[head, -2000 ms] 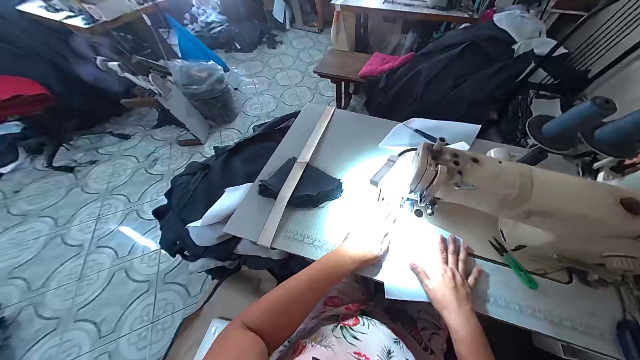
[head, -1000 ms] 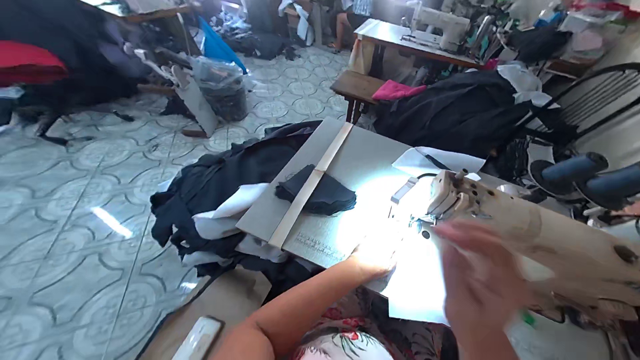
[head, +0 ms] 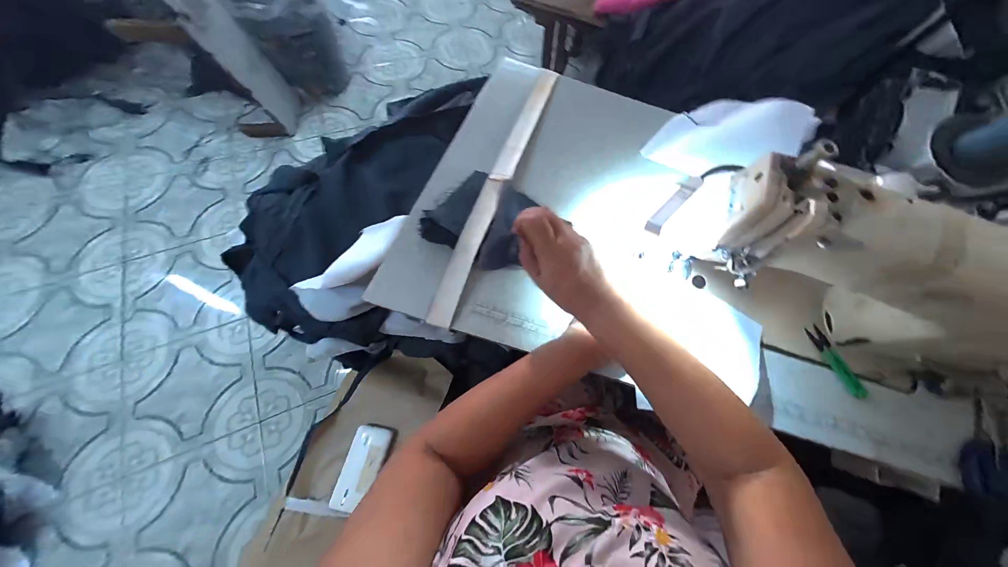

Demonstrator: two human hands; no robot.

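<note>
My right hand (head: 557,256) reaches across over my left forearm, its fingers closed on the right edge of the dark fabric pieces (head: 504,228). A pale wooden strip (head: 472,232) lies across those pieces on the sewing table (head: 587,130). My left hand (head: 602,346) is mostly hidden under my right forearm, close to the white fabric (head: 709,339) at the table's front edge; its fingers do not show. This white piece lies under the lit head of the sewing machine (head: 776,205). Another white piece (head: 728,134) is behind the machine's head.
Green-handled thread snips (head: 839,362) lie below the machine's arm. A heap of dark cloth (head: 339,205) hangs by the table's left side. A white phone-like device (head: 362,467) rests on brown material at lower left. Thread cones (head: 976,146) stand at right.
My right hand has moved left from beside the machine's head to the dark fabric pieces and taken hold of their edge. The view has tilted down.
</note>
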